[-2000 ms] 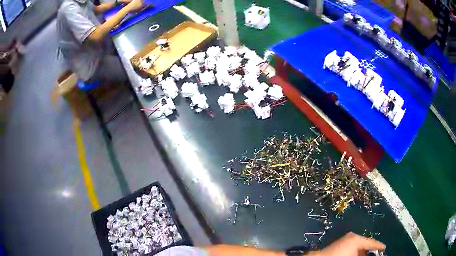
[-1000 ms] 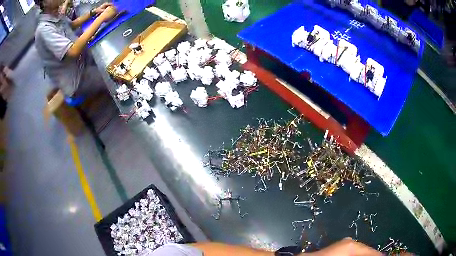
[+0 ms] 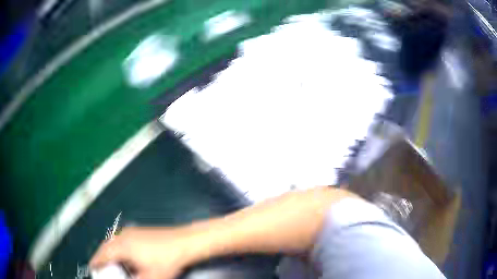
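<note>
My right hand (image 3: 139,253) is at the bottom left, blurred, with the forearm and grey sleeve reaching in from the right. Its fingers are curled on a white part (image 3: 110,272), which is cut off by the bottom edge. My left hand is not in view. A large heap of white covers (image 3: 289,109) fills the middle. The dark rim of its crate (image 3: 223,181) shows only in parts. A few thin silvery wires (image 3: 113,226) show beside my right hand.
The green belt (image 3: 82,103) curves along the left with two blurred white units (image 3: 151,60) on it. A pale strip (image 3: 98,182) edges the dark bench (image 3: 147,185). An open brown cardboard box (image 3: 430,190) stands at the right, with something whitish inside.
The view has swung right, from the metal pile and blue board to the heap of white covers. My left hand has left the picture. My right arm has come into view.
</note>
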